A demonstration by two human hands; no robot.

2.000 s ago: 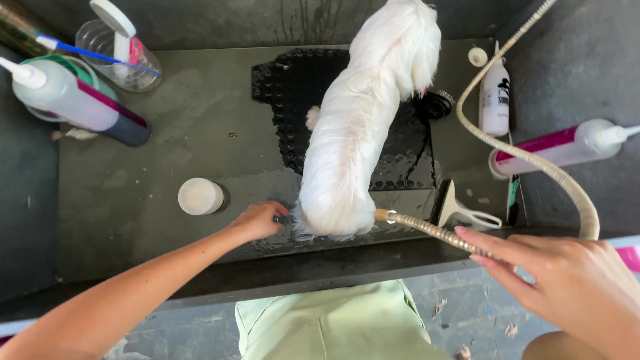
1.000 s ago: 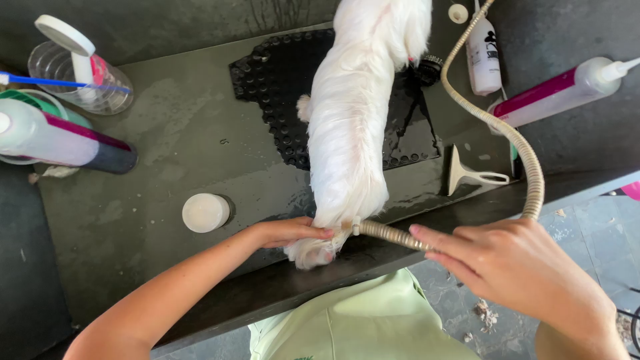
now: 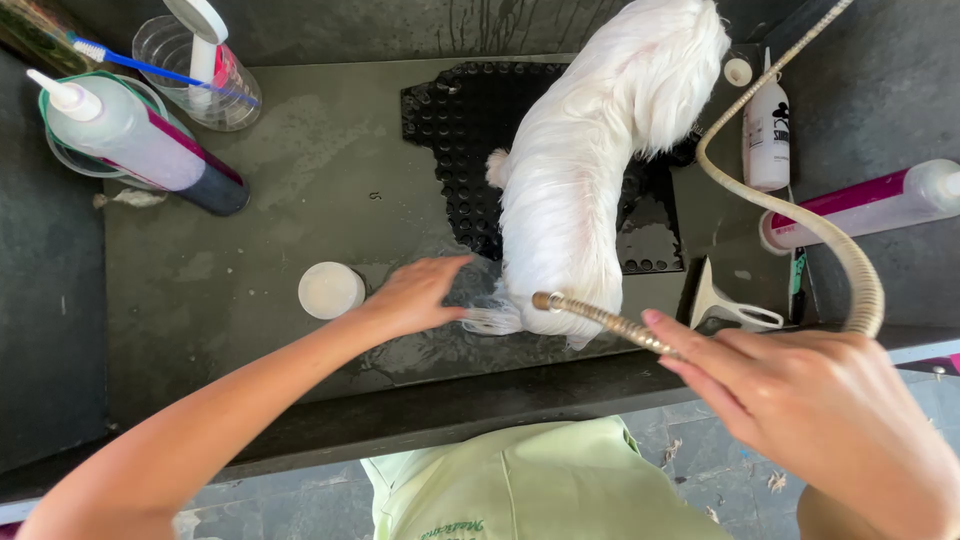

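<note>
A wet dog with white fur [image 3: 570, 180] stands on a black rubber mat [image 3: 469, 150] in a dark tub, seen from above with its rear toward me. My right hand [image 3: 795, 390] grips a beige ribbed shower hose [image 3: 626, 328]; the hose end lies over the dog's rump. Left of the rump is my left hand [image 3: 424, 292], fingers spread, its thumb at the tip of a wet tuft of fur. Whether thumb and fur touch is unclear. Water spreads on the tub floor under this hand. A round white tub or lid [image 3: 331, 290] stands beside my left wrist.
At the left are a squeeze bottle [image 3: 150, 142] and a clear plastic jug [image 3: 240, 101] with a blue toothbrush [image 3: 165, 73] across it. A white bottle [image 3: 766, 139], a second squeeze bottle [image 3: 862, 206] and a small squeegee [image 3: 724, 304] lie right. The tub's front edge [image 3: 450, 409] runs before me.
My left hand has come off the dog's rear, where it was a second ago, and is now left of it with fingers spread. The hose end has shifted onto the rump.
</note>
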